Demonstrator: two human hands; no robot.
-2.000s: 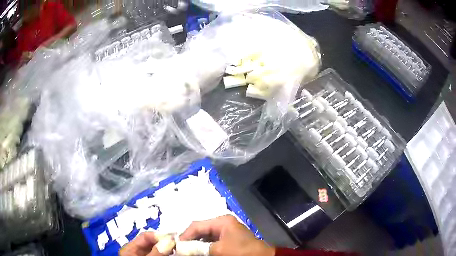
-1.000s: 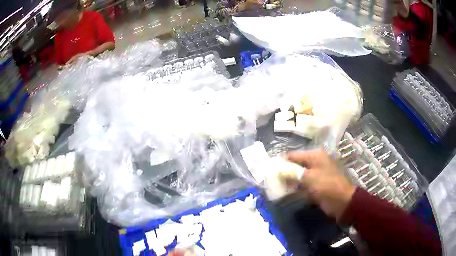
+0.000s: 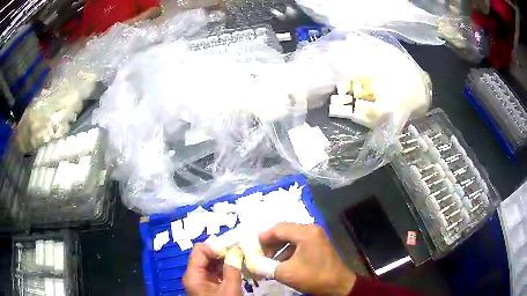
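Observation:
My left hand (image 3: 211, 273) and my right hand (image 3: 309, 257) meet over the near part of the blue tray (image 3: 151, 254). Cream-white coverings sit on some fingers. A white, tube-like piece (image 3: 226, 238) is pinched between the fingertips of both hands. A slim part with a thin metallic line (image 3: 281, 251) shows between the thumb and fingers of my right hand. The fingers hide where these parts meet. Loose flat white pieces (image 3: 199, 221) lie in the tray.
Crumpled clear bags (image 3: 202, 104) lie behind the tray, one holding cream blocks (image 3: 352, 99). Clear trays of white cylinders (image 3: 63, 165) stand left. A black slab (image 3: 375, 234) and a blister tray of slim parts (image 3: 445, 179) lie right. A person in red (image 3: 112, 14) is at the back.
My right hand has moved from over the bag at the right back to my left hand above the blue tray. My left hand now shows more fully. The camera view has shifted.

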